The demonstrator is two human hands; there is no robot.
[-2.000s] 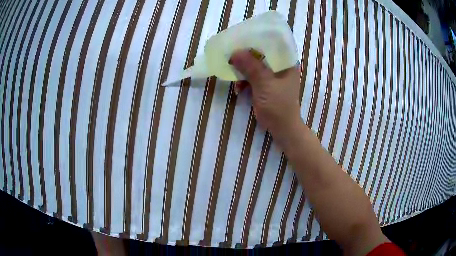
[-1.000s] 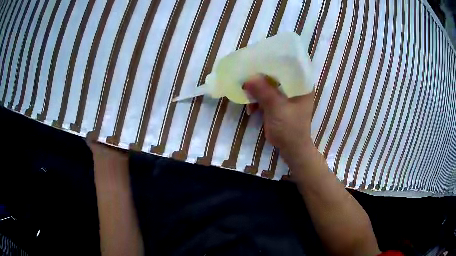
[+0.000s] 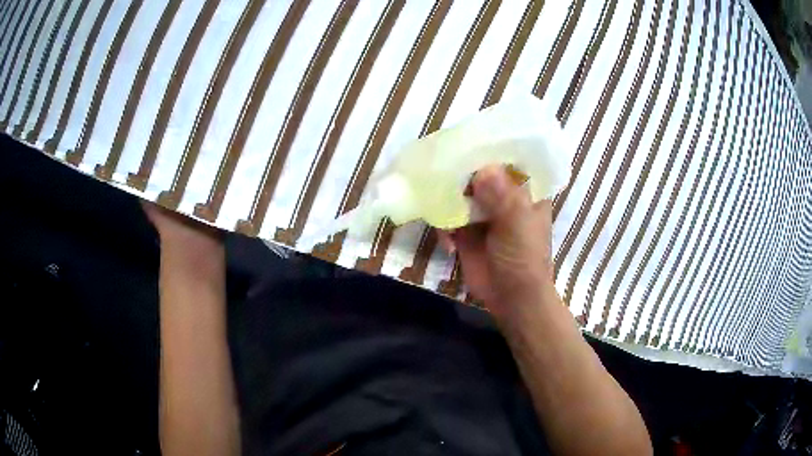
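Observation:
My right hand (image 3: 509, 240) is closed around a translucent pale yellow squeeze bottle (image 3: 476, 160). The bottle lies tilted, its long whitish nozzle (image 3: 343, 229) pointing left and down. The blurred nozzle tip is close to the panel's near edge, by the groove ends; I cannot tell if it touches. The large white slotted panel (image 3: 298, 62) has parallel brown grooves that end in squarish dark widenings near the edge. My left forearm reaches up from below to the panel's near edge, and the left hand is hidden under the panel.
The panel's curved near edge runs from the left side to the lower right. Dark clothing (image 3: 356, 356) is below it, between my forearms. Dark, unclear areas lie at the lower left and lower right. A greyish-green blurred area shows at the upper right.
My right hand and the bottle have moved down towards the panel's near edge, bringing the nozzle to the groove ends. The view has tilted, showing my left forearm more fully.

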